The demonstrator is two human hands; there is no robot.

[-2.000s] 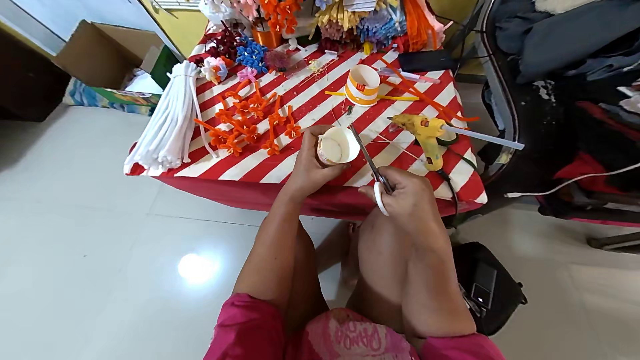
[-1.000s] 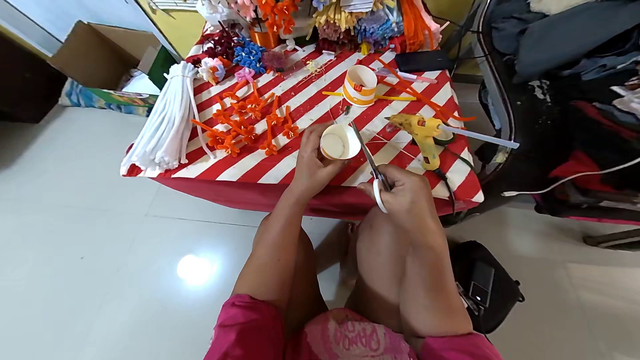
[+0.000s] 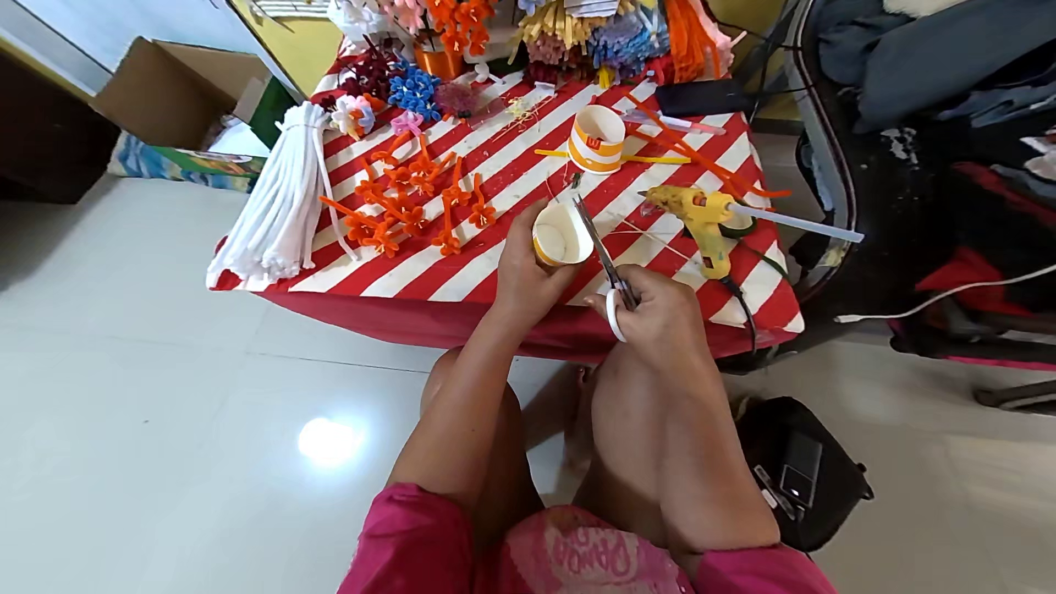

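Observation:
My left hand (image 3: pixel 530 276) holds a small paper cup (image 3: pixel 563 234) near the table's front edge, its open top tilted toward me. In my right hand (image 3: pixel 662 309) is a pair of scissors (image 3: pixel 600 247) with white handles, the blades pointing away from me beside the cup's right rim. Whether the blades touch the cup I cannot tell. A second paper cup (image 3: pixel 596 139), striped yellow and white, stands behind, next to a yellow pipe cleaner (image 3: pixel 656 159). To the right of my hands lies a yellow hot glue gun (image 3: pixel 698 223) with a glue stick in its back.
Orange pipe-cleaner flowers (image 3: pixel 412 198) and a white pipe-cleaner bundle (image 3: pixel 276 198) lie left on the striped tablecloth (image 3: pixel 462 280). Blue flowers (image 3: pixel 415 89) and coloured bundles line the back. A dark phone-like object (image 3: pixel 701 97) is at the back right. The glue gun's black cord (image 3: pixel 747 312) hangs over the front edge.

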